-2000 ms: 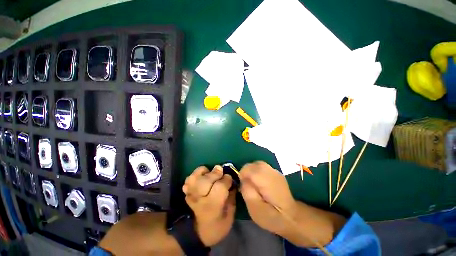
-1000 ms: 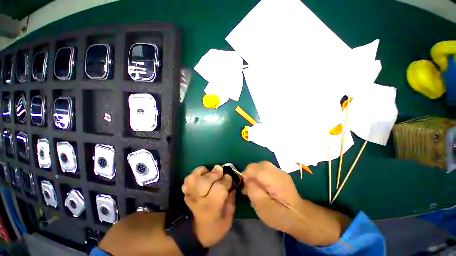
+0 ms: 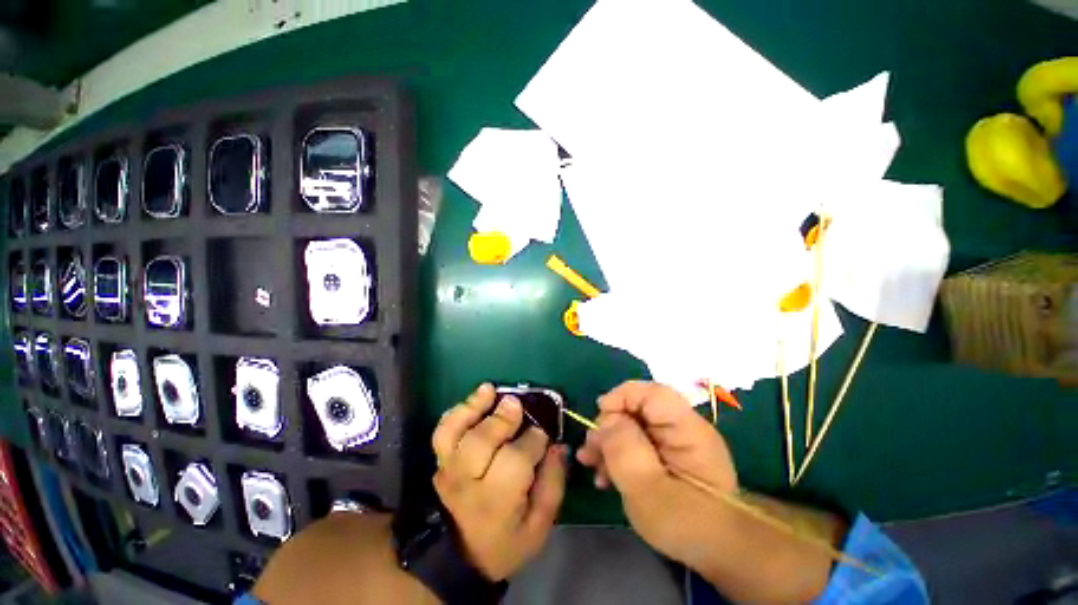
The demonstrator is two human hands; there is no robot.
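My left hand (image 3: 502, 473) grips a watch body (image 3: 538, 408), glossy dark face up with a silver rim; the fingers hide part of it. My right hand (image 3: 662, 461) holds a thin bamboo stick (image 3: 757, 511) like a pen. The stick's tip is at the right edge of the watch body; whether it touches cannot be told. The stick's long end runs back over my right forearm.
A black foam tray (image 3: 408, 272) with watch bodies stands at left. White wipes (image 3: 709, 177) lie at centre right, with orange bits and several bamboo sticks (image 3: 841, 402). A brown ribbed block (image 3: 1017, 317) and a yellow object (image 3: 1014, 160) are at right.
My right hand has moved a little right, away from my left. The watch body now lies flatter, with more of its dark face showing. The view has shifted slightly.
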